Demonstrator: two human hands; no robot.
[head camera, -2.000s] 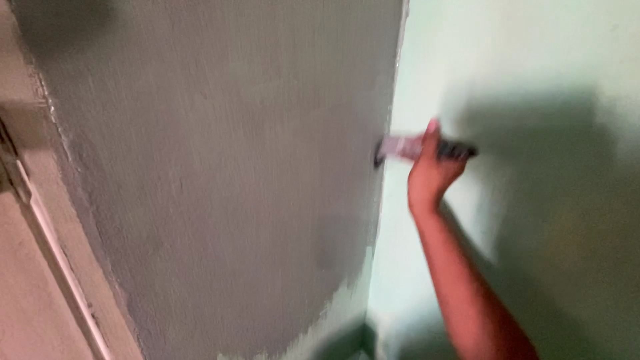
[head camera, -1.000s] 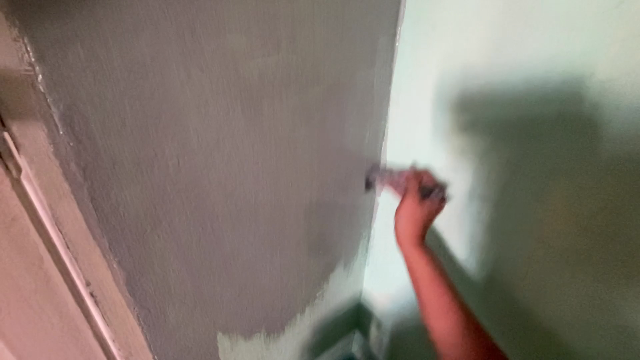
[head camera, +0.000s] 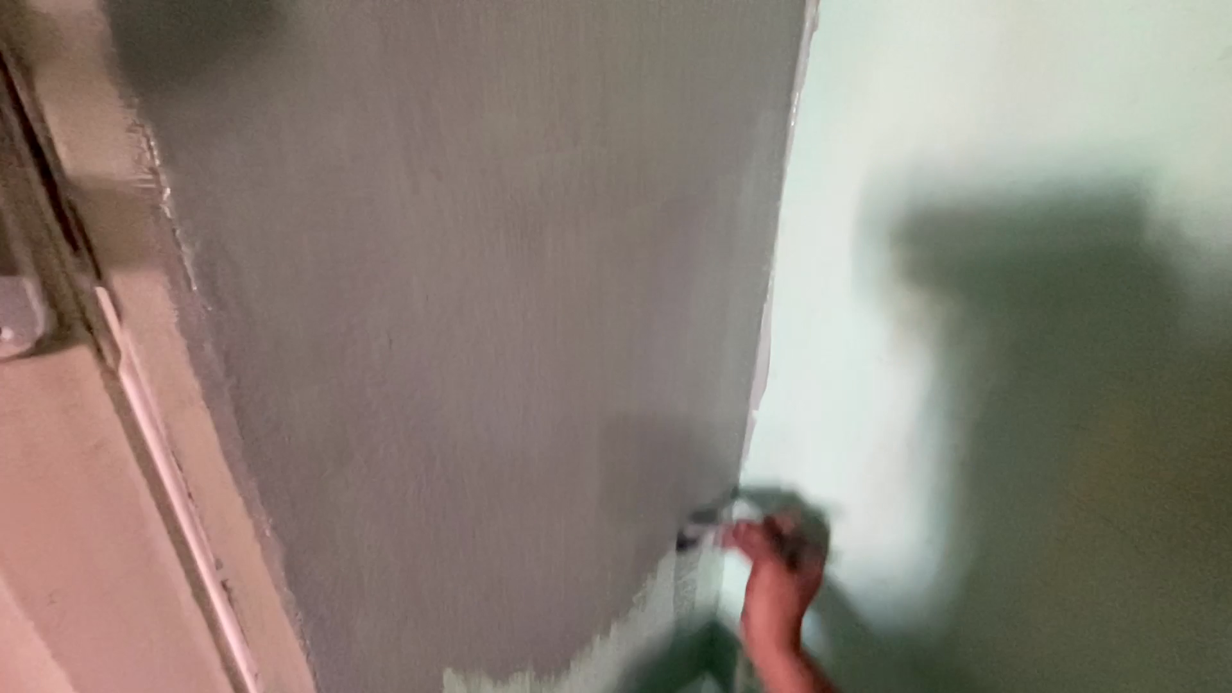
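In the lower right part of the head view my right hand (head camera: 782, 558) is closed around the handle of a paintbrush (head camera: 703, 531). The dark bristle end lies at the right edge of the grey painted wall (head camera: 481, 337), close to the corner with the pale green wall (head camera: 857, 289). Brush and fingers are blurred. Ragged paint edges border the lower end of the grey area, with pale green surface (head camera: 626, 630) below it. My left hand is out of view.
A light door or window frame (head camera: 164, 452) with a long strip runs down the left side, with a metal fitting (head camera: 19, 313) at the far left. Large soft shadows fall on the pale green wall and near the bottom of the corner.
My right hand has moved down along the wall corner with the brush in it. The brush end was higher on the grey wall's right edge in both earlier frames.
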